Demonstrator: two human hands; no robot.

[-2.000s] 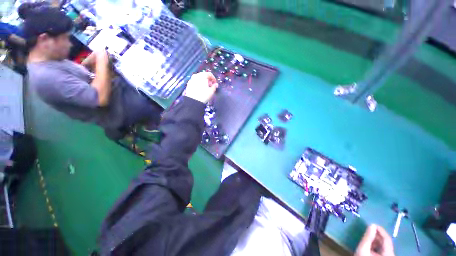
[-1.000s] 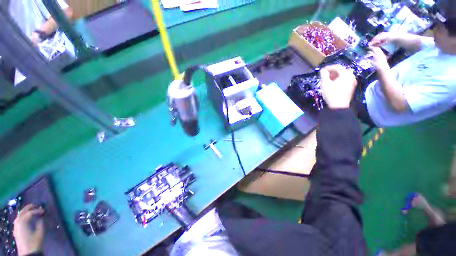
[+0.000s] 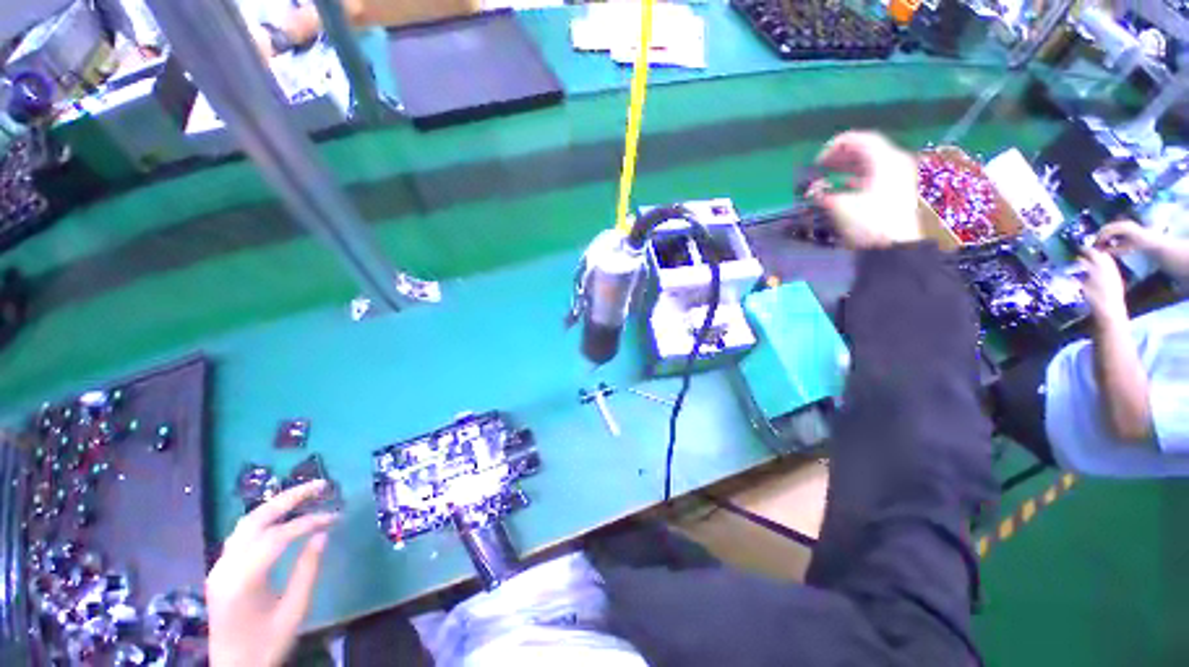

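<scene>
The black housing with silvery insides (image 3: 456, 480) lies on the green mat in front of me, its narrow black part towards me. My left hand (image 3: 277, 560) is left of it, fingers apart, fingertips at the edge of a loose cluster of dark square plates (image 3: 257, 483). Whether it touches one is unclear. My right hand (image 3: 867, 189) is raised far right, beyond the teal box (image 3: 795, 347), with a small dark part (image 3: 815, 181) at its fingertips. The electric screwdriver (image 3: 606, 293) hangs nose down from a yellow line, left of the screw feeder (image 3: 702, 332).
A dark parts tray (image 3: 176, 489) with small motors stands at the left. A T-shaped tool (image 3: 606, 411) and thin rod (image 3: 649, 396) lie right of the housing. A black cord (image 3: 674, 450) crosses the mat. A box of red parts (image 3: 962, 196) and another person (image 3: 1124, 391) are right.
The view has turned. My left hand has moved from the parts tray to the square plates. My right hand has moved from the heap near the red-parts box to beyond the teal box, with a dark part visible.
</scene>
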